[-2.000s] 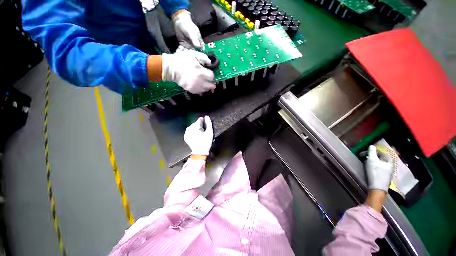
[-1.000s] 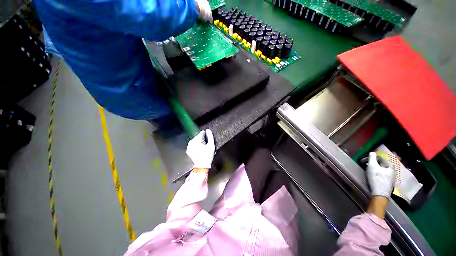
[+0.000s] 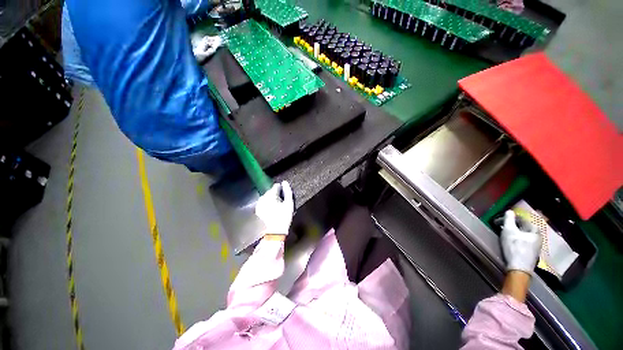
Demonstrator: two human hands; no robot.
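Note:
My left hand (image 3: 275, 209), in a white glove, is at the front edge of the black foam (image 3: 321, 160), fingers bent together; I cannot tell whether it holds anything. My right hand (image 3: 520, 243), also gloved, is over the sticker sheet (image 3: 550, 239) at the black tray (image 3: 585, 254); whether its fingertips grip the sheet is unclear. A green capacitor board (image 3: 270, 65) lies underside up on a thick foam pad (image 3: 307, 130). Another capacitor board (image 3: 352, 58) lies behind it with black cylinders up and yellow blocks along its near edge.
A person in a blue smock (image 3: 150, 82) stands at the left, a gloved hand by the board. A silver conveyor rail (image 3: 444, 212) runs right of my body. A red sheet (image 3: 546, 130) covers the area above the metal plate (image 3: 447, 150). More boards (image 3: 434, 20) lie at the back.
The blue-smocked person has carried the green board away from in front of me and it now lies on the foam pad further back. My left hand has moved slightly down; my right hand has barely moved.

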